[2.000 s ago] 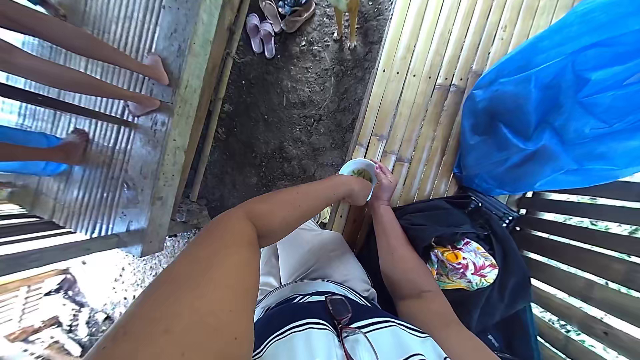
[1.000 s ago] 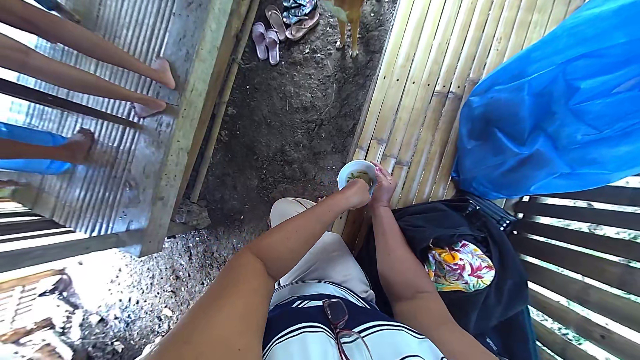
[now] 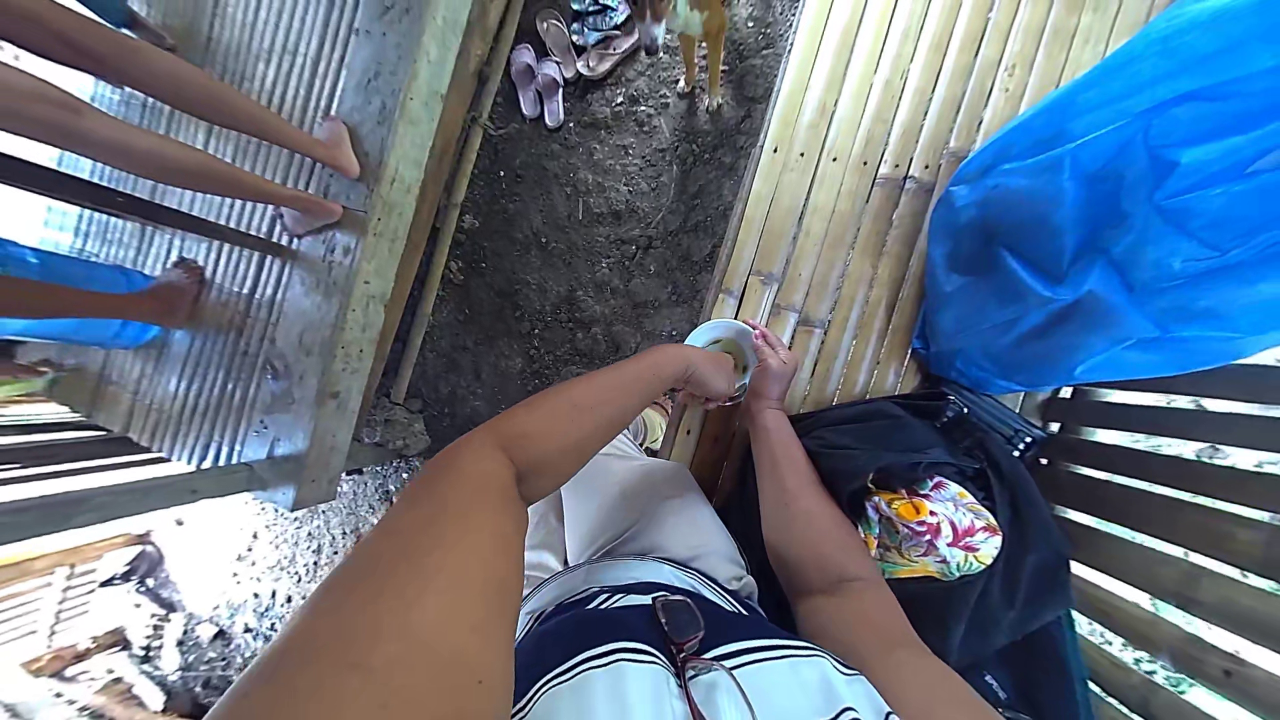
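A white bowl (image 3: 722, 335) with some pale yellowish-green contents is at the edge of the bamboo slats. On its right side my right hand (image 3: 770, 368) grips it, the fingers at the rim. My left hand (image 3: 708, 376) reaches into the bowl from the left; its fingertips are hidden, so whether it holds something cannot be told. Both hands are close together, above my knees in light trousers (image 3: 640, 500). Eyeglasses (image 3: 685, 640) hang at the front of my striped shirt.
Bamboo slats (image 3: 830, 200) run along my right, with a blue plastic sheet (image 3: 1100, 220), a black bag (image 3: 1020, 560) and a floral cloth item (image 3: 935, 530). Ahead on the soil are a dog (image 3: 700, 30) and slippers (image 3: 538, 85). Bare feet (image 3: 335, 150) rest on a platform (image 3: 385, 230) at left.
The dog's head has come into view at the top. My left hand has shifted slightly at the bowl, while my right hand keeps its hold.
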